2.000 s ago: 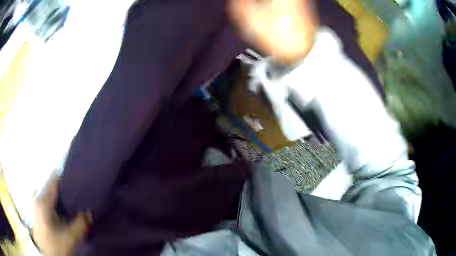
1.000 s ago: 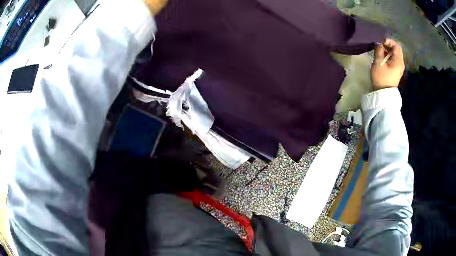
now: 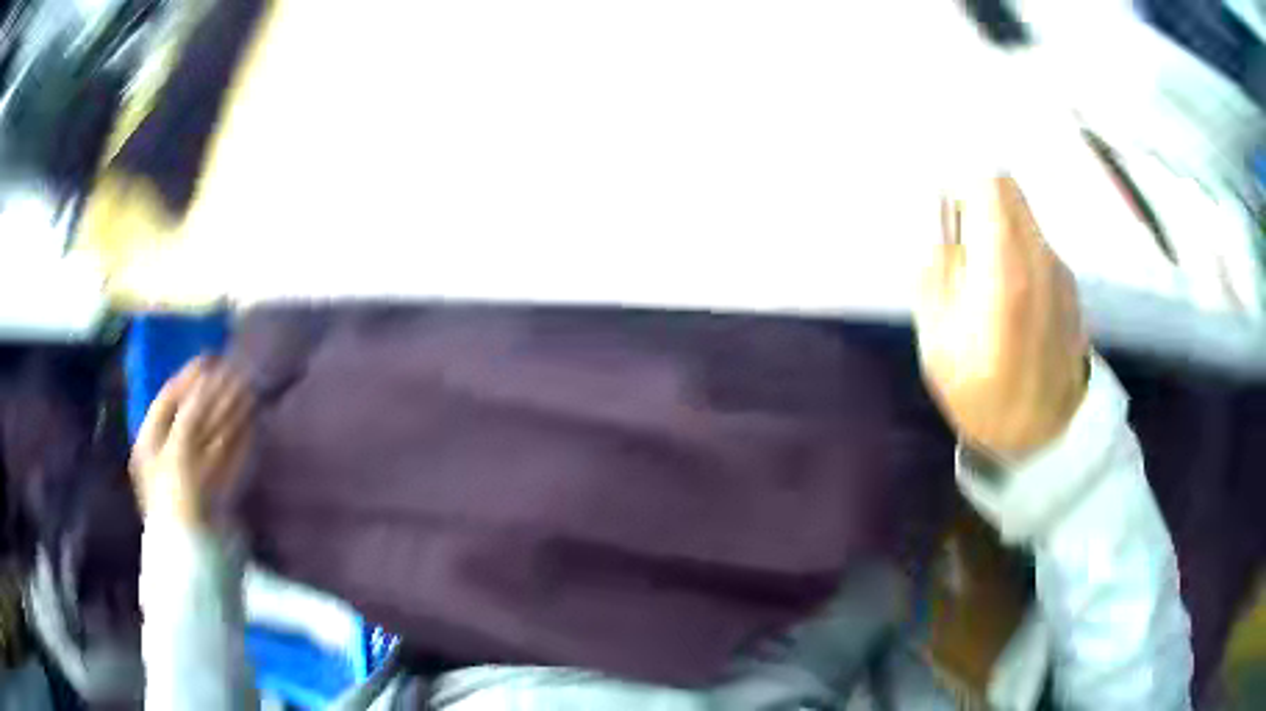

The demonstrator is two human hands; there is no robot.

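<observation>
Plum cloth (image 3: 583, 486) hangs below the front edge of the white tabletop (image 3: 597, 153) and spreads over my lap. My left hand (image 3: 195, 438) is at the cloth's left edge with its fingers bent; blur hides whether it grips the cloth. My right hand (image 3: 1002, 327) is over the table's front edge at the right, back of the hand up, fingers pointing away from me. A thin dark streak shows by its fingertips; I cannot tell what it is or whether the hand holds it.
A yellowish board (image 3: 132, 243) with a dark piece on it is at the left. A blue basket (image 3: 299, 653) is below the table at the left. A slim dark and reddish tool (image 3: 1132, 195) lies on the tabletop at the right. The frame is blurred.
The view has swung from the floor to the tabletop. The plum cloth, which was held up and spread before me, now hangs below the table edge. My right hand has come over the table edge.
</observation>
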